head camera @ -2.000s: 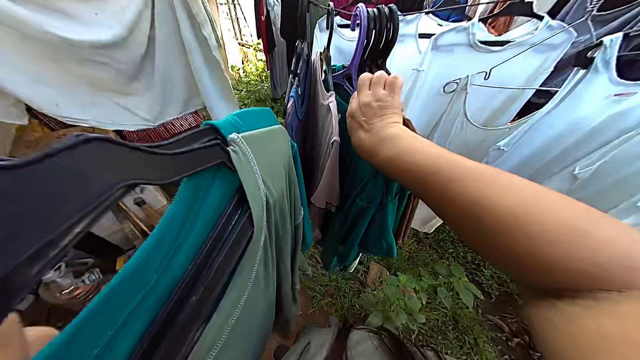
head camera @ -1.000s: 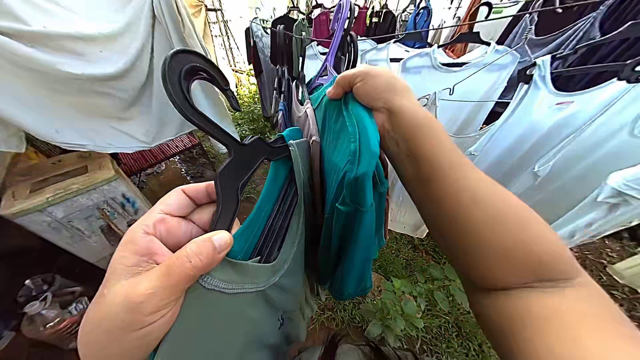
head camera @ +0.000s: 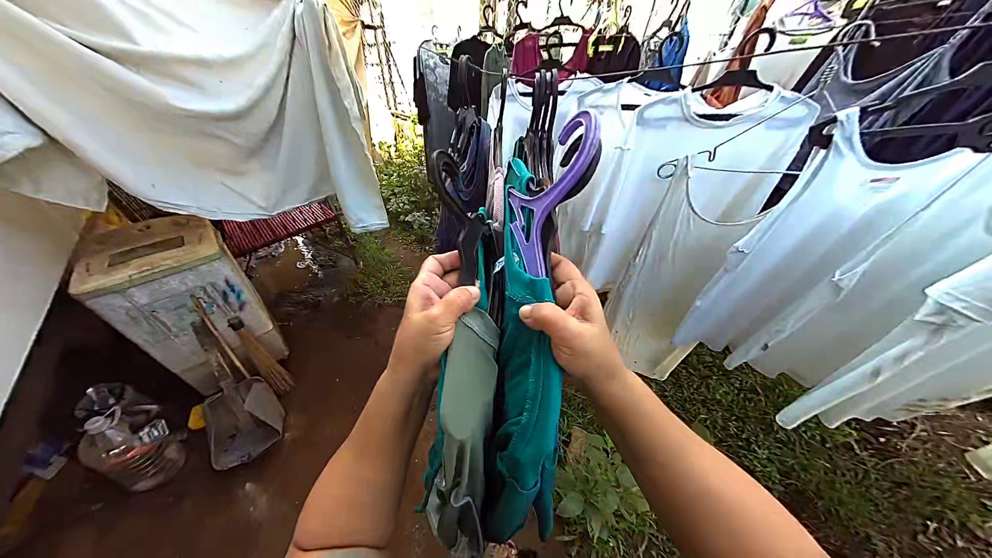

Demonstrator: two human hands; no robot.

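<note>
Near the middle of the head view, my left hand (head camera: 435, 310) grips the neck of a black plastic hanger (head camera: 467, 232) together with the top of a grey-green shirt (head camera: 469, 387). Close on its right, my right hand (head camera: 572, 322) is closed around the collar of a teal shirt (head camera: 529, 403), at the foot of a purple hanger (head camera: 554, 194) with black hangers behind it. The two shirts hang side by side, touching. Beyond them, dark garments (head camera: 463, 155) and several black hanger hooks (head camera: 542, 108) are bunched together. Fingers behind the cloth are partly hidden.
White shirts (head camera: 721, 139) hang from a wire line on the right. A white sheet (head camera: 194, 101) drapes at upper left above a worn box-like cabinet (head camera: 167, 294). A dustpan (head camera: 244, 422), a hand broom (head camera: 263, 356) and a plastic jug (head camera: 128, 453) are on the wet ground.
My right hand, earlier on top of the teal shirt near the purple hanger, is now lower, at its collar. The black hanger in my left hand has moved right, beside the teal shirt.
</note>
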